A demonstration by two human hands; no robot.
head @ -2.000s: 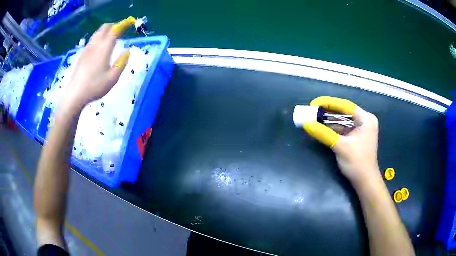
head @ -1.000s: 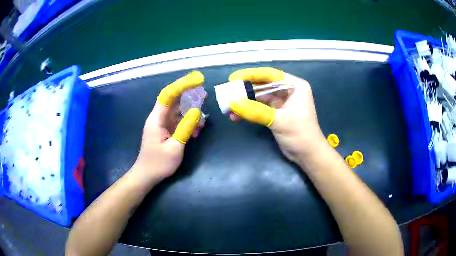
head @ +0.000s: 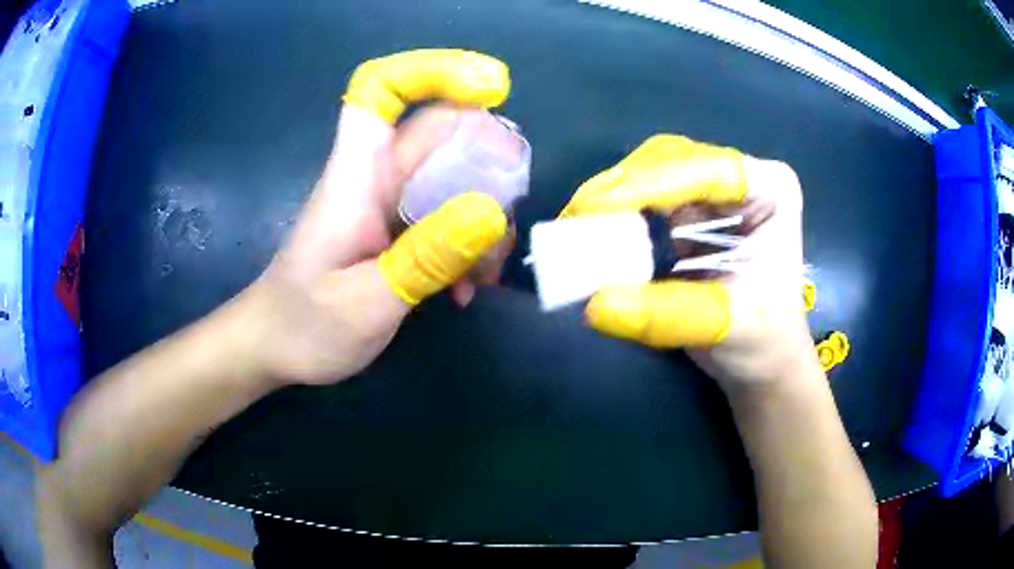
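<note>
My left hand [head: 367, 222], with yellow finger cots, holds a clear plastic housing [head: 473, 167] between thumb and fingers. The housing is translucent and its lower part is partly hidden by the thumb. My right hand [head: 712, 256], also with yellow cots, grips a wired core [head: 589, 259] between thumb and forefinger. The core is a white block with a black band at its right end. White lead wires [head: 709, 245] run from the band towards the palm. The white end faces the left hand. The core and housing are apart, with a small gap between them, above the dark mat.
A blue bin [head: 42, 428] stands at the left edge with pale pieces. Another blue bin [head: 956, 245] at the right holds black-and-white wired cores. Yellow finger cots [head: 831, 350] lie on the dark bench mat [head: 500, 445] beside my right wrist. A white rail [head: 778, 56] crosses the top right.
Since two seconds ago my left hand has come from the left bin to the middle and now holds the housing. Both hands now look nearer and larger. The right hand still holds the core.
</note>
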